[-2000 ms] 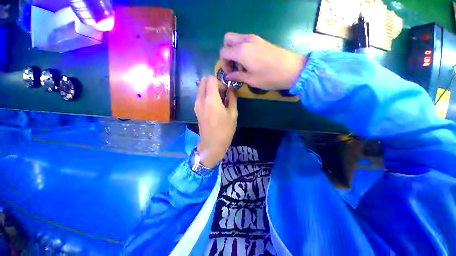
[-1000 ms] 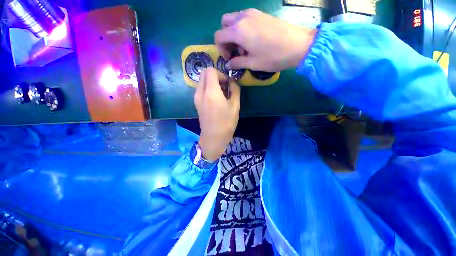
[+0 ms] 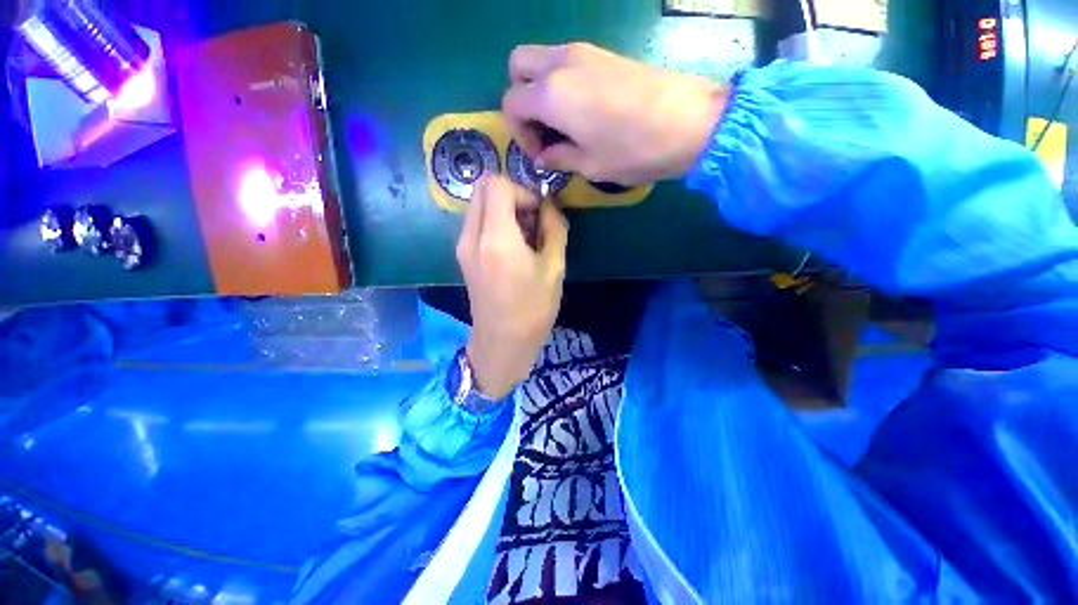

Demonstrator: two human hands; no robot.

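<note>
The yellow three-hole fixture (image 3: 446, 196) lies on the green bench mat. A round black part (image 3: 463, 162) with a metallic face sits in its left hole. A second round part (image 3: 521, 163) sits in the middle hole, partly under my fingers. The right hole is mostly hidden by my right hand and shows dark. My left hand (image 3: 508, 266) is at the fixture's front edge, thumb and fingertips pinched at the middle part. My right hand (image 3: 615, 112) is above the middle part, fingertips bent down onto it. Whether a small insert is between the fingertips is hidden.
The red-orange curing block (image 3: 260, 154) is left of the fixture, lit by purple glow. The silver UV lamp (image 3: 83, 53) and a white carton (image 3: 71, 124) are farther left. Three shiny rounds (image 3: 89, 231) stand in a row. The controller (image 3: 984, 89) is at far right.
The view has shifted rightward over the bench since two seconds ago, so the curing block appears farther left. The left part in the fixture is now uncovered. Both hands remain at the middle part.
</note>
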